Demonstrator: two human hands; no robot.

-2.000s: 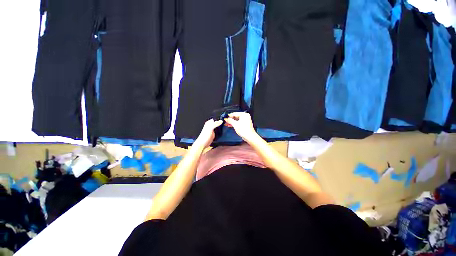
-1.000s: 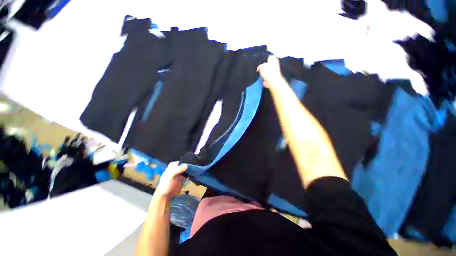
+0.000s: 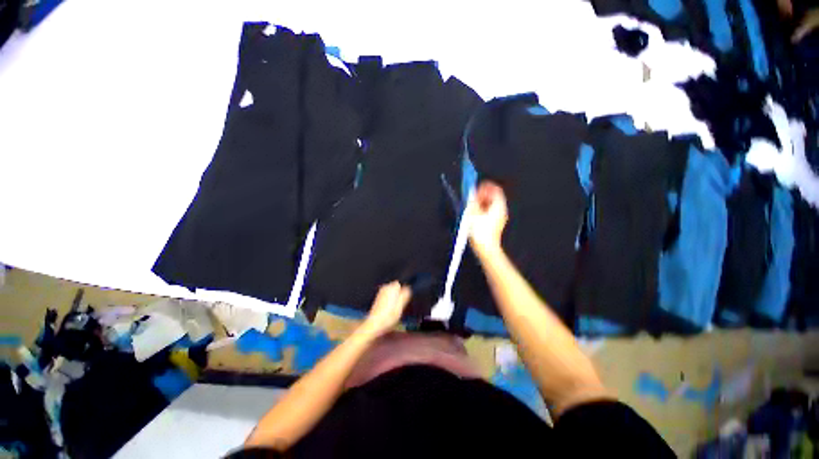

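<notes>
Black cut panels lie in a row on the white table: one at the far left, one in the middle and one to its right. My left hand is over the lower end of the middle panel, with a small dark blurred shape at its fingertips; I cannot tell if it is held. My right hand is half closed and blurred over the left side of the panel to the right, beside a narrow white gap. Whether it grips cloth is unclear.
More black panels and a bright blue one continue to the right. The white table covering shows at the left. Blue and white scraps litter the tan floor; a white surface stands at lower left. Dark and white cloth heaps lie upper right.
The folded-up panel with its blue strip is no longer stretched between my hands. My right hand has moved down towards me, my left hand to the right. The panels lie flatter.
</notes>
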